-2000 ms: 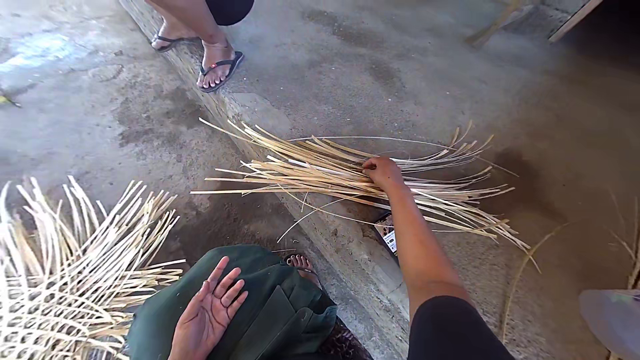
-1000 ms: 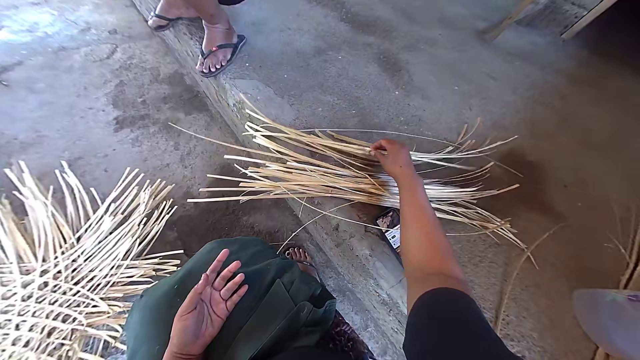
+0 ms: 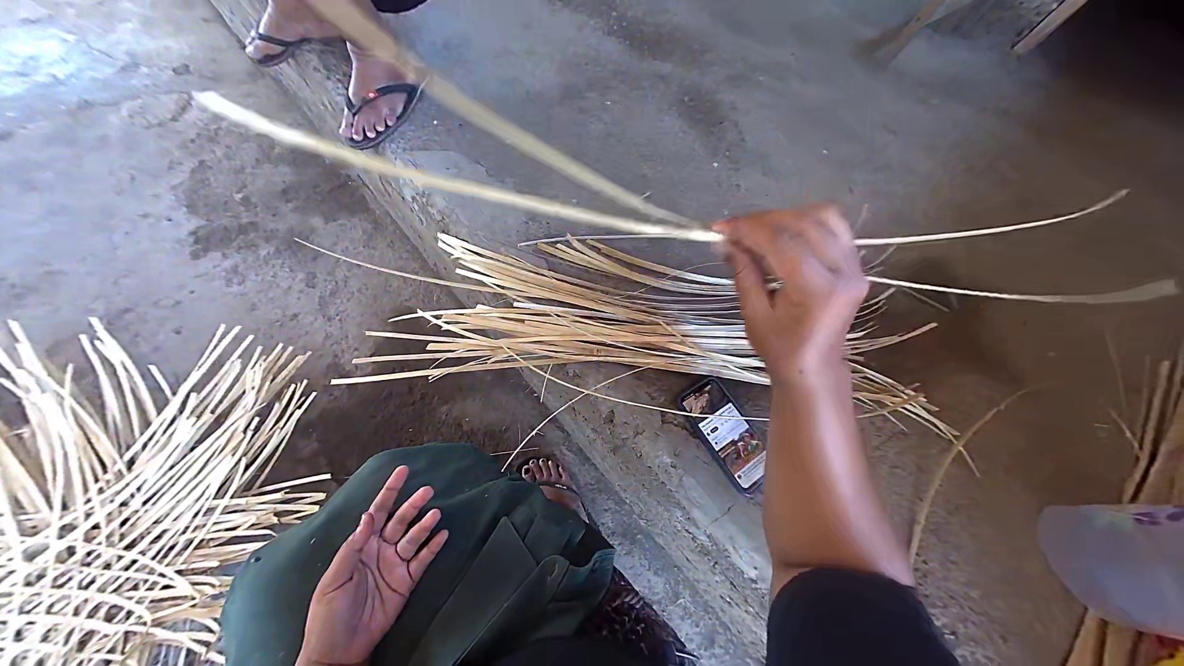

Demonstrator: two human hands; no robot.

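Note:
My right hand [image 3: 803, 282] is raised over a loose pile of split rattan or bamboo strips [image 3: 592, 338] and grips a couple of long pale strips [image 3: 444, 185]. Their ends reach out to both sides of the fist, blurred at the upper left. My left hand [image 3: 375, 564], palm up with its fingers apart, rests empty on the green cloth [image 3: 490, 555] over my lap. Left of my lap lies a partly woven piece of pale strips [image 3: 120, 536] with many loose ends standing out.
A smartphone [image 3: 726, 435] with a lit screen lies on the concrete step edge [image 3: 647, 481] beside the pile. Another person's sandalled foot [image 3: 375, 97] is at the upper left. At the right edge are a pale rounded object [image 3: 1115, 564] and brown stalks [image 3: 1152, 435].
My right hand has come up from the pile with a couple of strips now in its grip; earlier it was down on the pile. The left hand has stayed on my lap.

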